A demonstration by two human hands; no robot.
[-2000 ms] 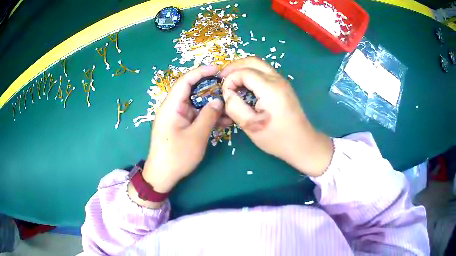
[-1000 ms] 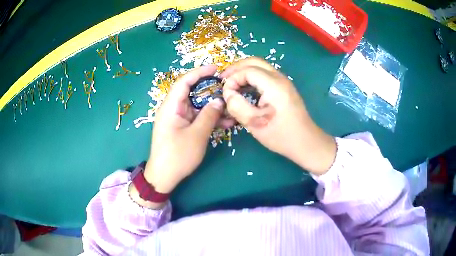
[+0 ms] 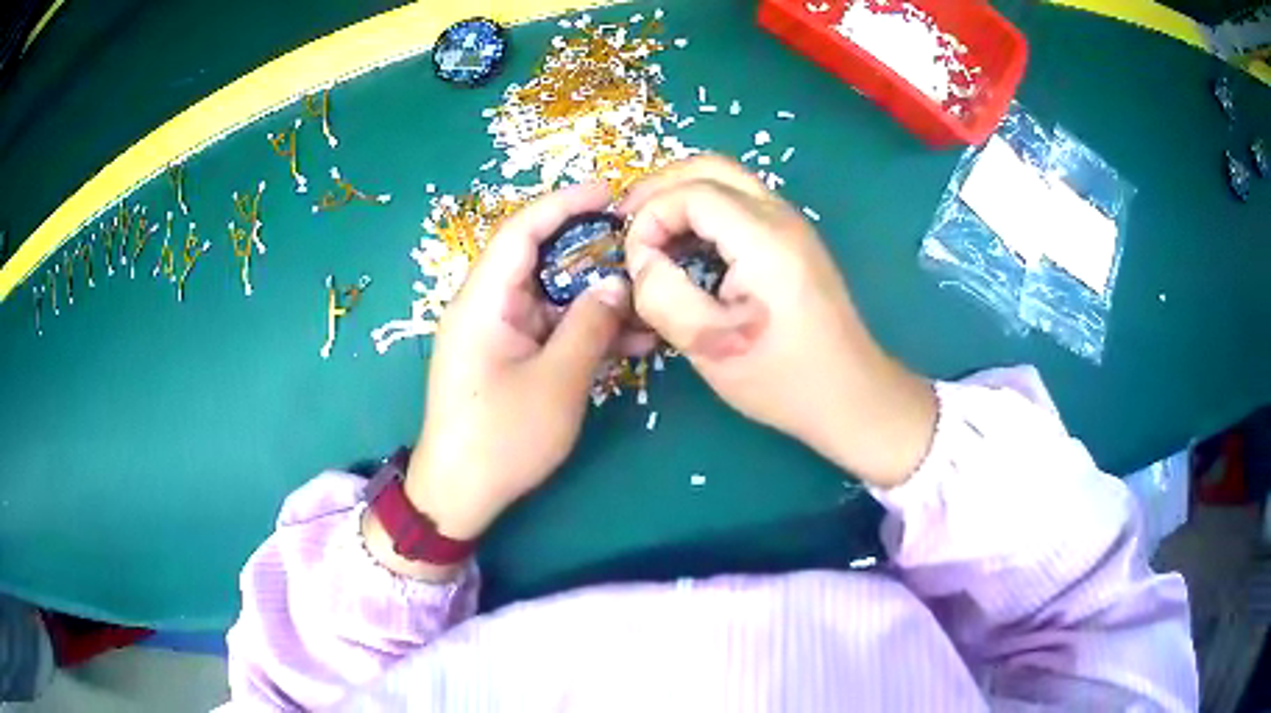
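My left hand holds a round unit, a black-rimmed disc with a blue-silver inside and an orange strip across it, between thumb and fingers. My right hand is at the unit's right edge, thumb and index finger pinched together there. A second dark round part shows between the fingers of my right hand, partly hidden. Whether a small piece is between the fingertips cannot be seen. Behind the hands lies a mixed heap of orange flexes and white pieces.
Y-shaped flex cables lie apart at the left. A waiting unit lies near the yellow line. A red tray with white pieces stands at the upper right, above a clear bag with a white label. Small dark units lie far right.
The unit and both hands have shifted very slightly to the right. The grip on the unit looks the same.
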